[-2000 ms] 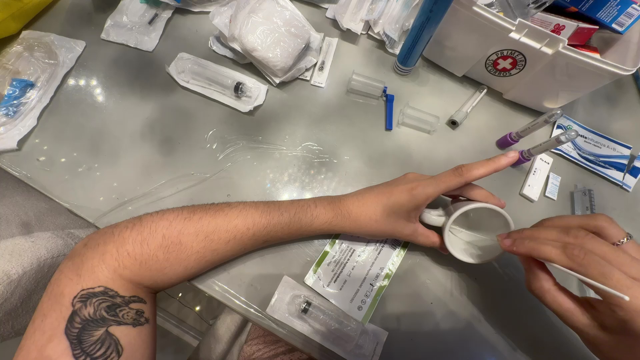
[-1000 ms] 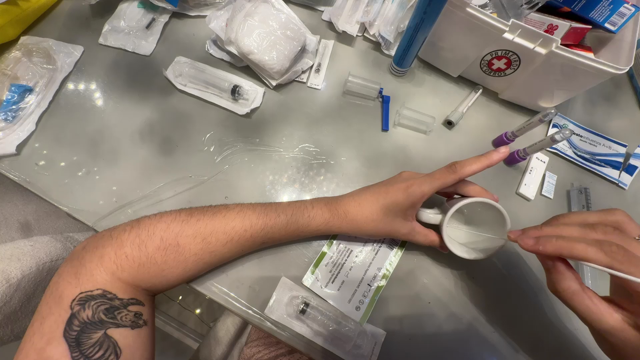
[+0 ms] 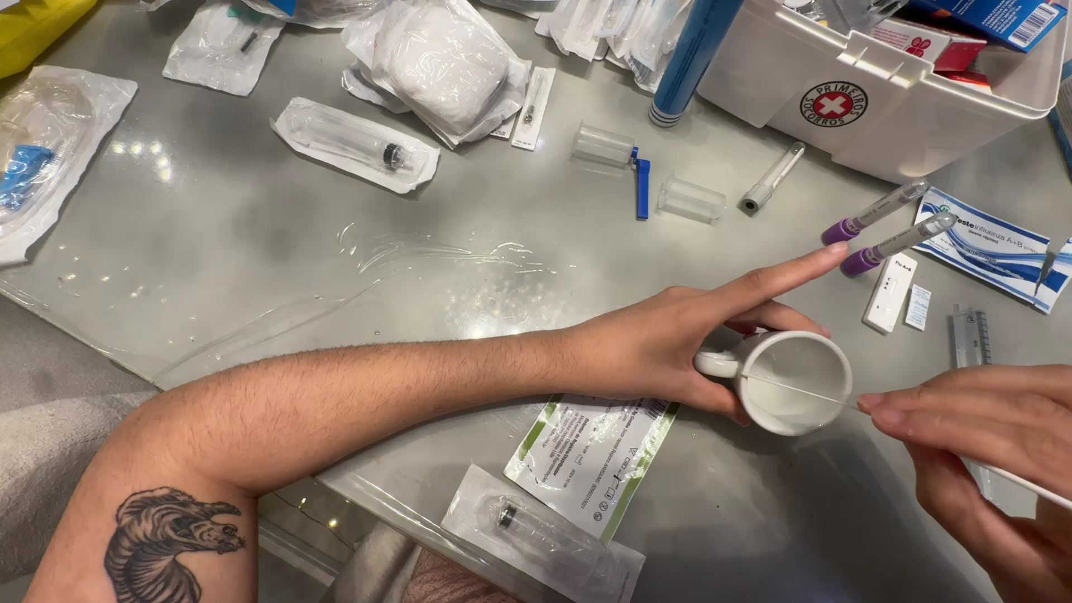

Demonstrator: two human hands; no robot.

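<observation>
My left hand (image 3: 695,339) grips a small white ceramic cup (image 3: 840,368) by its handle side, thumb below and fingers behind, index finger stretched toward two purple-capped sample tubes (image 3: 900,243). At the right, my right hand (image 3: 980,452) holds a thin white swab stick (image 3: 1017,483); its narrow shaft spans the cup's mouth. Whether its tip touches the cup's inside, I cannot tell. Beyond the cup lie a white test cassette (image 3: 890,293) and a small white packet (image 3: 918,307). A printed foil pouch (image 3: 586,461) lies partly under my left wrist, overlapped by a wrapped syringe (image 3: 544,536).
A white first-aid box (image 3: 888,117) full of packages stands at the back right, beside a blue cylinder (image 3: 695,59). Clear plastic holders (image 3: 691,199), a capped tube (image 3: 772,177) and a blue-and-white pouch (image 3: 988,251) lie before it. Wrapped syringe (image 3: 356,144) and gauze (image 3: 444,67) are back left.
My right hand has drawn back a little to the right from the cup's rim, with the stick still in it. My left hand keeps its hold on the cup.
</observation>
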